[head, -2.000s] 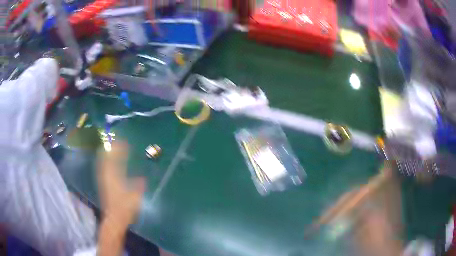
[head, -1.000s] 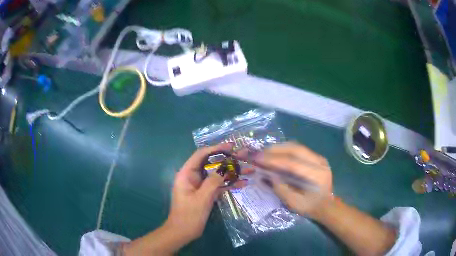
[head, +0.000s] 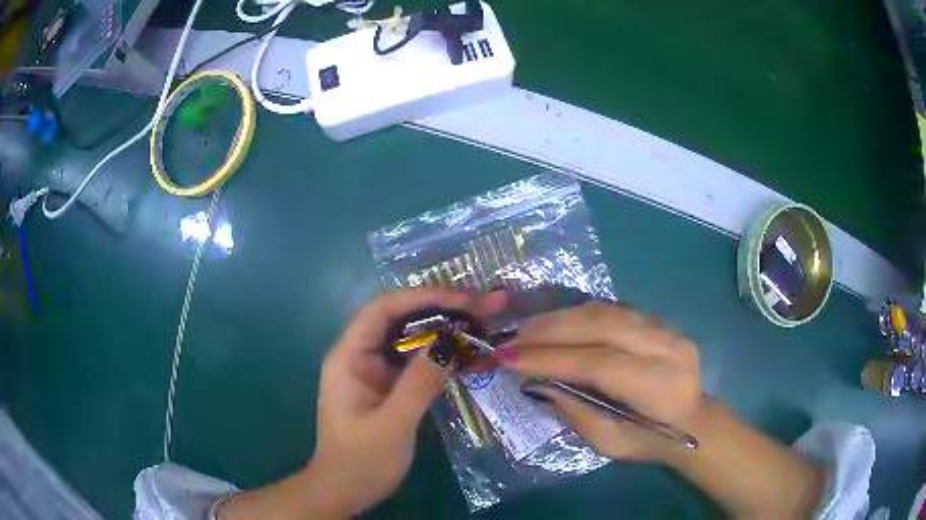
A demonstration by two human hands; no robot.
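My left hand holds a small round watch case with its open inner side up; a yellow-orange strip and silvery parts show inside, and its rim is partly hidden by my fingers and thumb. My right hand grips thin metal tweezers like a pen, with the tip at the inside of the case. A clear zip bag with pale strips and a printed label lies flat on the green mat, under and behind my hands.
A white power strip with a black plug and white cable lies at the upper middle. A yellow tape roll is at upper left. A round tin with dark pieces is at right, with small metallic parts at the right edge.
The blur has cleared and the view has shifted slightly. Both hands remain together at the case, and the tweezers now point into it. Two seconds ago the hands were far apart.
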